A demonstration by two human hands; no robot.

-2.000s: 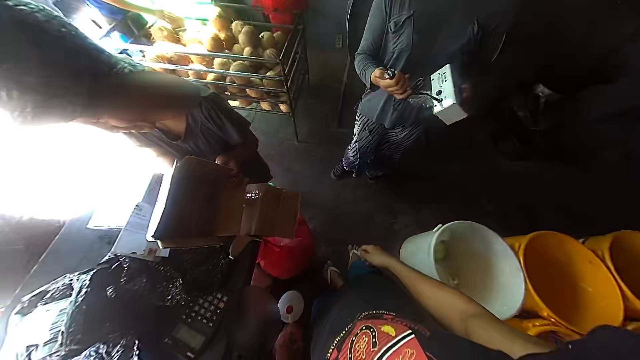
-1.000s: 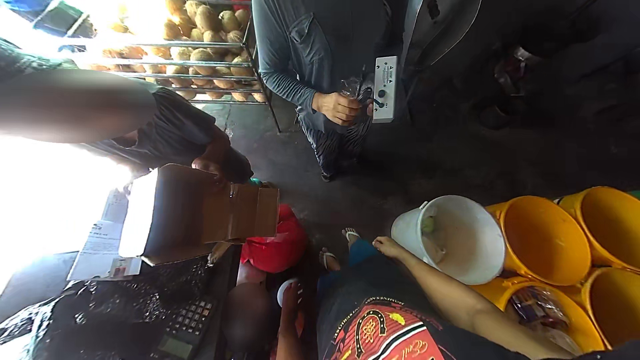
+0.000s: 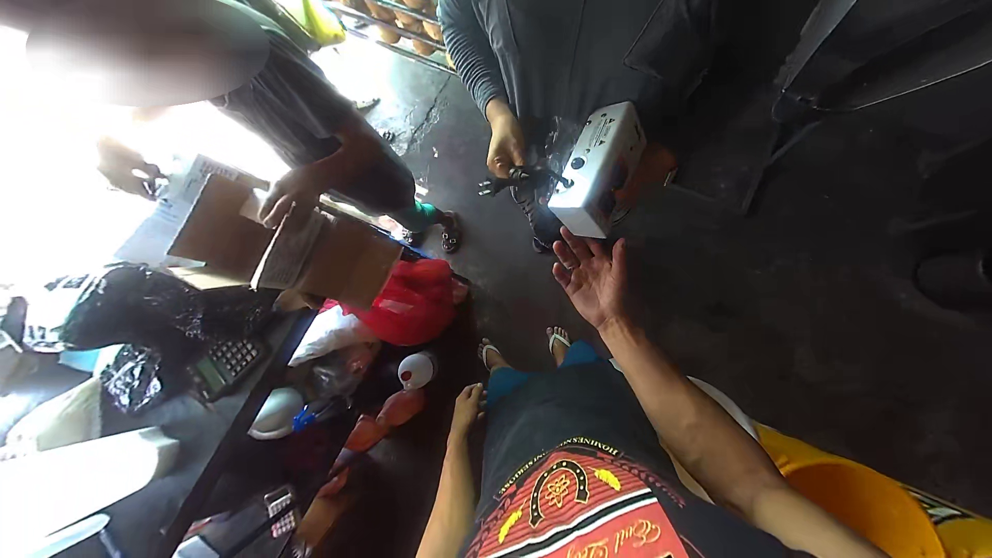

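Observation:
My right hand (image 3: 593, 279) reaches forward, palm up with fingers spread, just below the near end of a white rectangular electrical device (image 3: 601, 167). Whether the fingertips touch it is unclear. Another person's hand (image 3: 506, 143) holds the device's black power cord and plug (image 3: 511, 180) beside it. At my side hangs my left hand (image 3: 467, 407), empty, its fingers loosely extended. On the left, a second person's hand (image 3: 291, 190) grips an opened cardboard box (image 3: 329, 256).
A counter at left bears black plastic bags (image 3: 132, 310) and a calculator (image 3: 225, 364). A red plastic bag (image 3: 411, 302) hangs at its edge. Yellow buckets (image 3: 852, 504) stand at lower right. A rack of round produce (image 3: 399, 19) is at the top.
My right hand has risen from my side toward the white device, its palm turned up. The person with the device now appears closer, with it held out near my hand.

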